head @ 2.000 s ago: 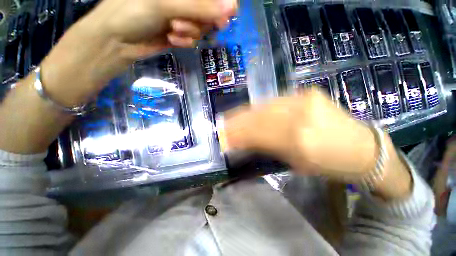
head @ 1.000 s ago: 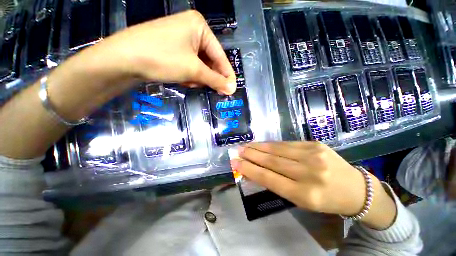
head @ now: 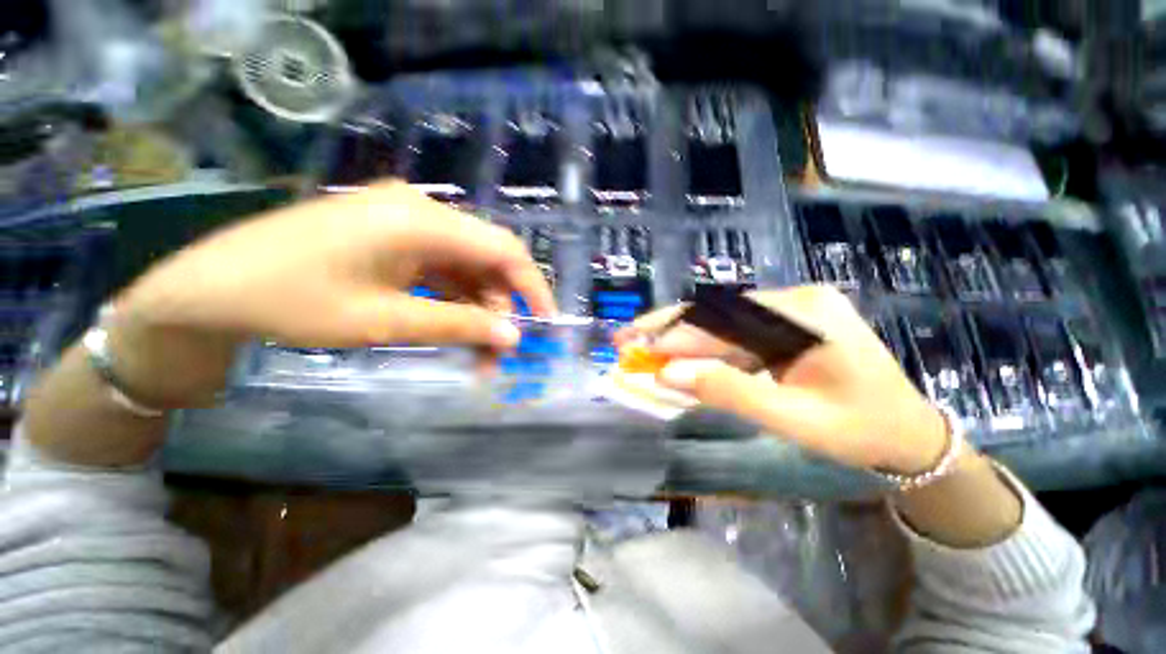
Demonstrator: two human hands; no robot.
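Observation:
My left hand [head: 345, 268] pinches a clear protective film with blue print [head: 533, 364] between thumb and fingers, over the front of the phone tray. My right hand [head: 818, 371] holds a dark flat card with a white and orange end [head: 757, 325], the orange end toward the film. A phone with blue print on its screen [head: 619, 304] lies in the tray [head: 783, 192] behind and between my hands. Other black keypad phones sit in the tray's two rows; my left hand hides part of the front row. The frame is blurred.
A second tray of phones [head: 965, 275] is on the right, with a white board [head: 931, 160] behind it. A round cream fan [head: 292, 67] stands at the back left. The dark green bench edge [head: 294, 463] runs along the front.
The view has tilted up, showing the fan and board. My left hand has left the phone screen and now holds film. My right hand has raised the card and turned it dark end up.

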